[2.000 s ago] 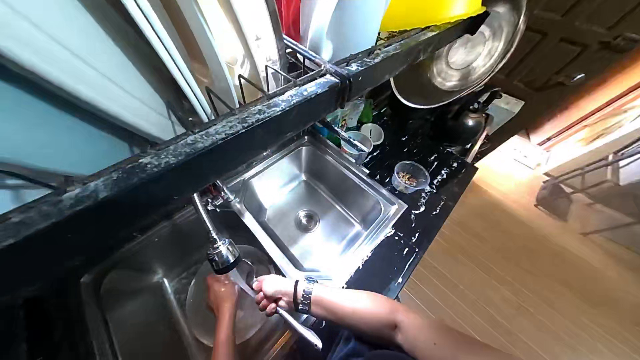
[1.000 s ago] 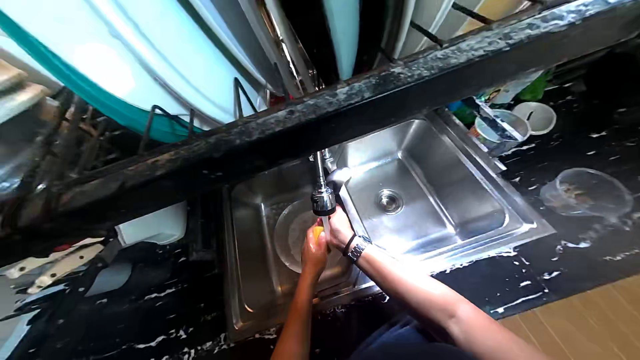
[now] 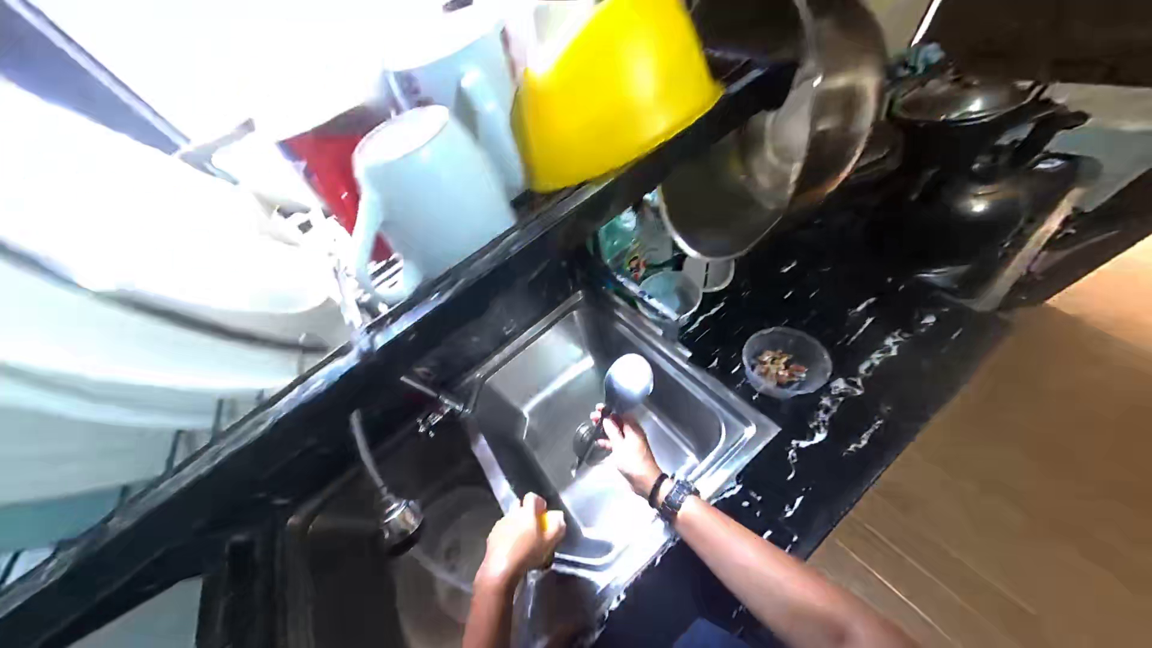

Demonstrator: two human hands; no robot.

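My right hand (image 3: 628, 452), with a watch and a dark band at the wrist, grips a spoon or ladle (image 3: 628, 382) by its handle, over the right basin of the stainless steel sink (image 3: 738, 443). The utensil's rounded shiny bowl points up and away. My left hand (image 3: 525, 540) is closed around a small yellow-orange thing (image 3: 544, 522), perhaps a sponge, near the divider between the basins. Left of it, the faucet head (image 3: 401, 522) hangs over the left basin, where a large round, see-through dish (image 3: 454, 540) lies in shadow.
A clear bowl with food scraps (image 3: 787, 362) stands on the black counter (image 3: 837, 432) right of the sink. Cups (image 3: 673, 293) stand behind. Across the top runs a dish rack ledge (image 3: 450, 301) with a pale mug (image 3: 436, 193), a yellow container (image 3: 616, 94) and a large metal pan (image 3: 783, 153).
The view has swung strongly since one second ago. My right hand has moved from under the faucet to the right basin with the utensil; my left hand has also left the faucet.
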